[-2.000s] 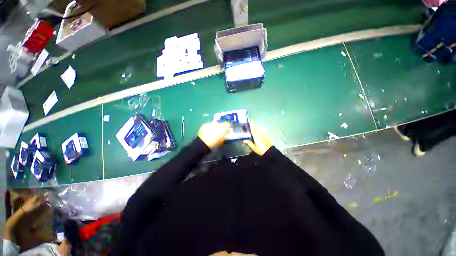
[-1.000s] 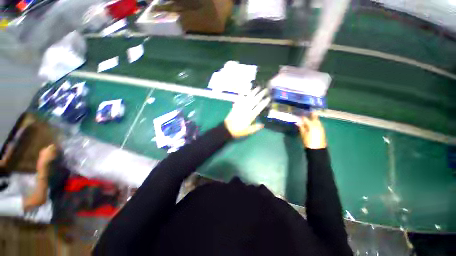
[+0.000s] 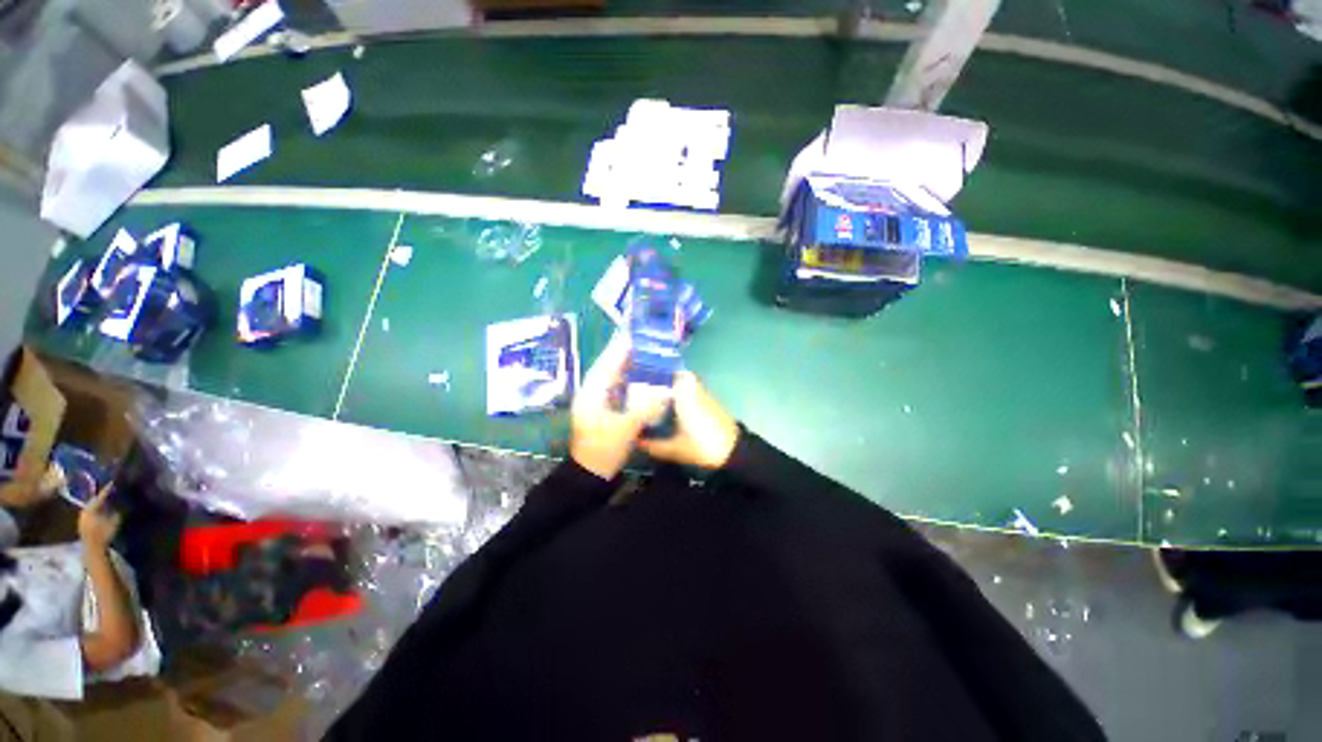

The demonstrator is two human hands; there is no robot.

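My left hand [image 3: 606, 418] and my right hand [image 3: 696, 420] are close together at the bench's near side. Both hold a dark blue retail box [image 3: 655, 341], seen side-on and slightly blurred. Behind it part of another blue and white box shows; whether it is also held I cannot tell. A retail box with a white-edged picture face [image 3: 531, 365] lies just left of my hands. The open inner carton [image 3: 858, 249] stands at the back right, with its grey-white flap raised and blue boxes inside.
White notched blanks [image 3: 660, 157] lie at the back. Another retail box [image 3: 280, 305] and a box cluster [image 3: 152, 297] lie left, near a white bin [image 3: 109, 145]. Clear film [image 3: 508, 241] lies on the green bench [image 3: 942, 392]. A seated person [image 3: 102, 594] is lower left.
My hands have come back from the inner carton to the near bench and now hold a blue box. The boxes left of them are rearranged. The camera view has shifted.
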